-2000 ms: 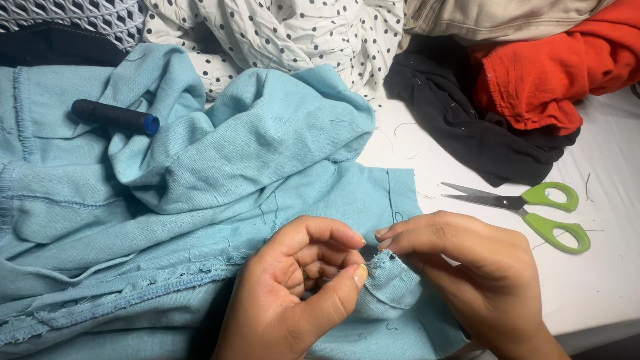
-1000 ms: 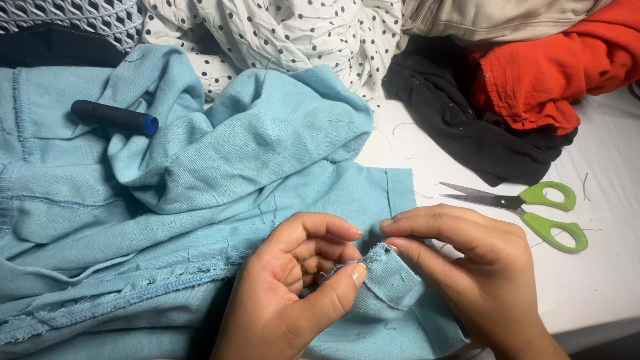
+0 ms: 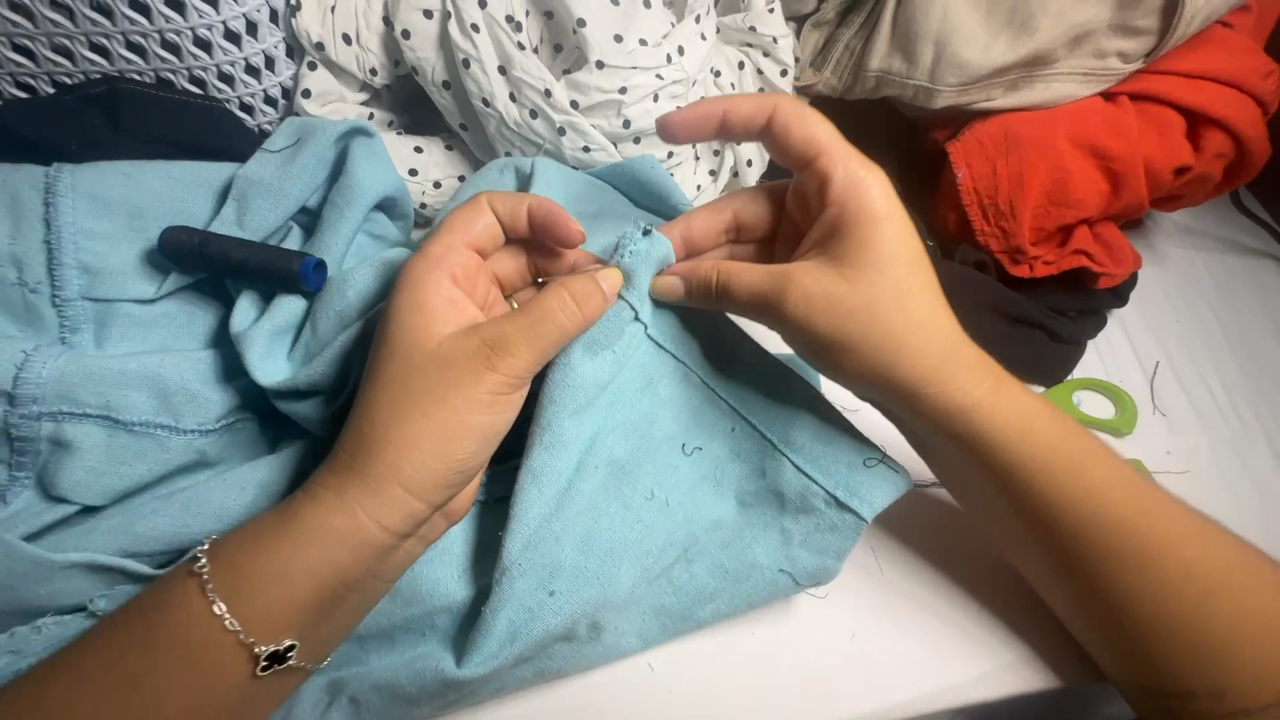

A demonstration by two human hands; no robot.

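Light blue woven fabric [image 3: 640, 470] with a seam running down it spreads under both hands, one edge lifted between them. My left hand [image 3: 480, 320] pinches the fabric near its frayed edge; a thin metal shaft, perhaps a needle, shows between its fingers. On the other side of that edge, my right hand [image 3: 800, 230] pinches the cloth between thumb and fingers, its index finger raised. A small dark knot of thread [image 3: 647, 230] sits at the fabric's top edge. A spool of dark blue thread [image 3: 240, 258] lies on the fabric at left.
Green-handled scissors [image 3: 1120, 410] lie at right, partly hidden by my right forearm. Behind are a white polka-dot cloth [image 3: 540, 80], a beige cloth [image 3: 920, 60], a red cloth [image 3: 1090, 170], a black cloth [image 3: 1030, 310] and a grey openwork basket [image 3: 150, 50]. Loose threads lie on the white cover [image 3: 1200, 320].
Both hands have moved up and away from me, lifting the blue fabric's edge with them. The flap of fabric is now drawn up and stretched below the hands. The scissors have become partly covered by my right arm.
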